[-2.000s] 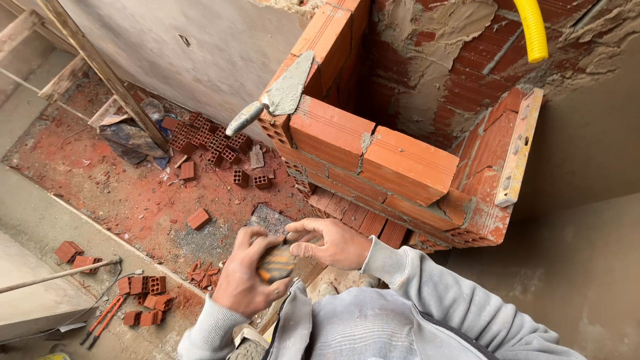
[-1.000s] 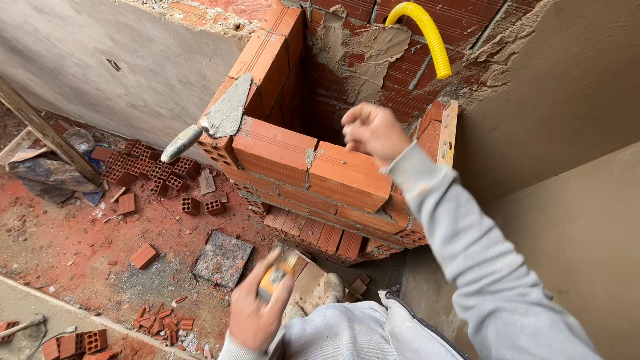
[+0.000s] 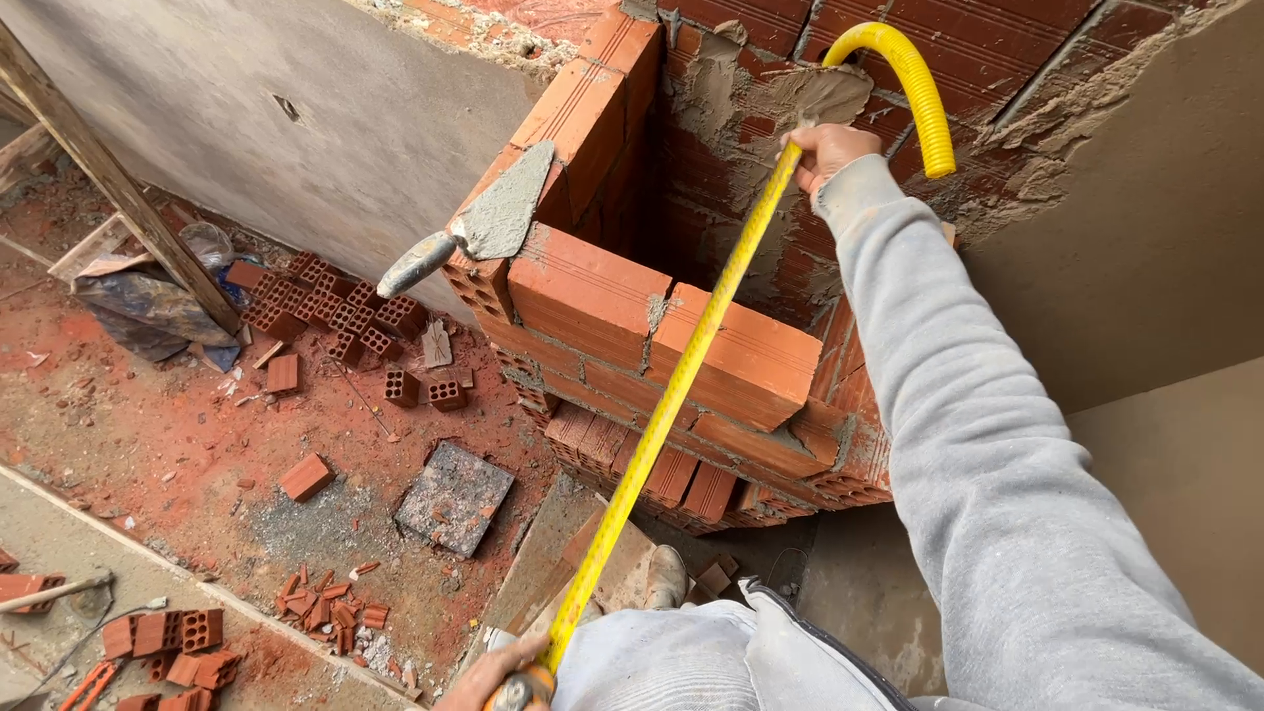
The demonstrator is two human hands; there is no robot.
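Observation:
A yellow tape measure blade [image 3: 671, 405] runs taut across the brick structure. My right hand [image 3: 834, 156] pinches its end against the back brick wall, just left of a yellow corrugated conduit [image 3: 913, 94]. At the bottom edge my left hand [image 3: 499, 676] grips the tape measure case [image 3: 528, 686], partly cut off by the frame. The blade passes over the front course of hollow clay bricks [image 3: 592, 296], crossing the right one. A mortar-coated trowel [image 3: 509, 202] lies on the left corner of the brickwork, its handle pointing left.
Hollow bricks [image 3: 336, 306] are heaped on the dusty floor at left, beside a leaning wooden post [image 3: 118, 178]. A dark square slab [image 3: 454, 499] and brick shards [image 3: 331, 607] lie lower down. Wooden planks [image 3: 543, 553] are under my boot [image 3: 667, 578]. A plastered wall [image 3: 1136, 227] rises at right.
The blade is now drawn out from the case. My right hand has gone from beside the left hand, over the front bricks, to the back wall. The level seen earlier at right is mostly hidden by my arm.

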